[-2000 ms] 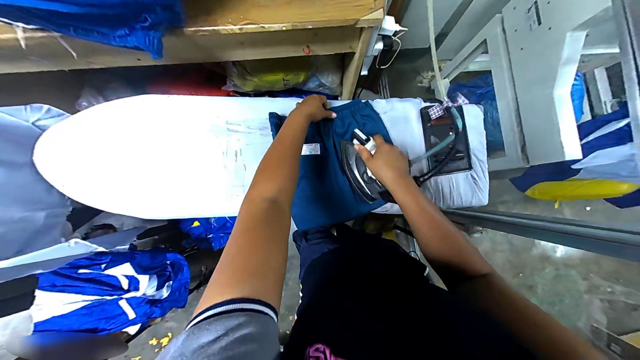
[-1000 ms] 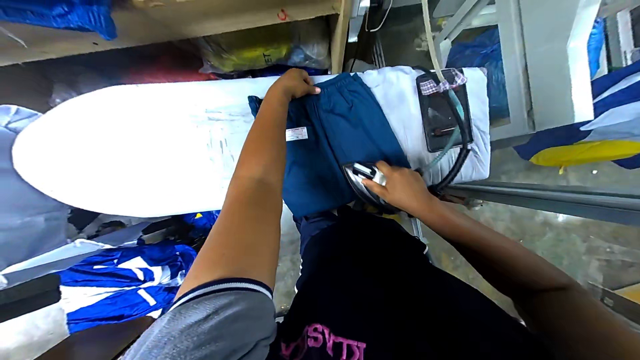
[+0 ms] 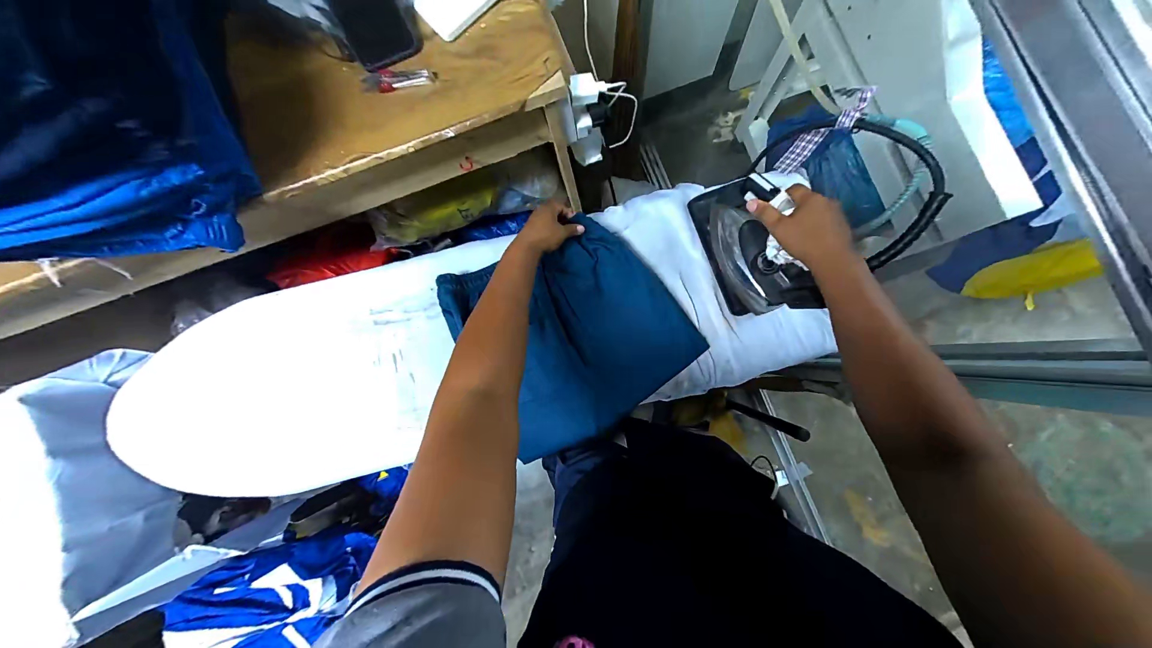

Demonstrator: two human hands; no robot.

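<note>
Dark teal shorts point(image 3: 612, 315) lie across a white padded ironing board point(image 3: 297, 360). My left hand point(image 3: 547, 227) grips their waistband at the board's far edge, thumb and fingers closed on the cloth. At the right end of the board, my right hand point(image 3: 805, 229) is around the handle of a steam iron point(image 3: 742, 256), which is over a dark rest pad point(image 3: 706, 216). A black hose point(image 3: 931, 193) and a checked cloth strip point(image 3: 810, 144) are beside the iron. Part of the shorts is hidden by my left forearm.
Beyond the board stands a wooden table point(image 3: 360, 117) with blue fabric point(image 3: 117, 135), a phone point(image 3: 373, 31) and plugs at its corner. Bagged items fill the shelf below. Blue and white garments point(image 3: 261, 585) lie at lower left. A metal rail point(image 3: 1035, 369) runs at right.
My right hand has moved the iron from the shorts to the rest pad at the right. My left hand still holds the waistband. The view has shifted.
</note>
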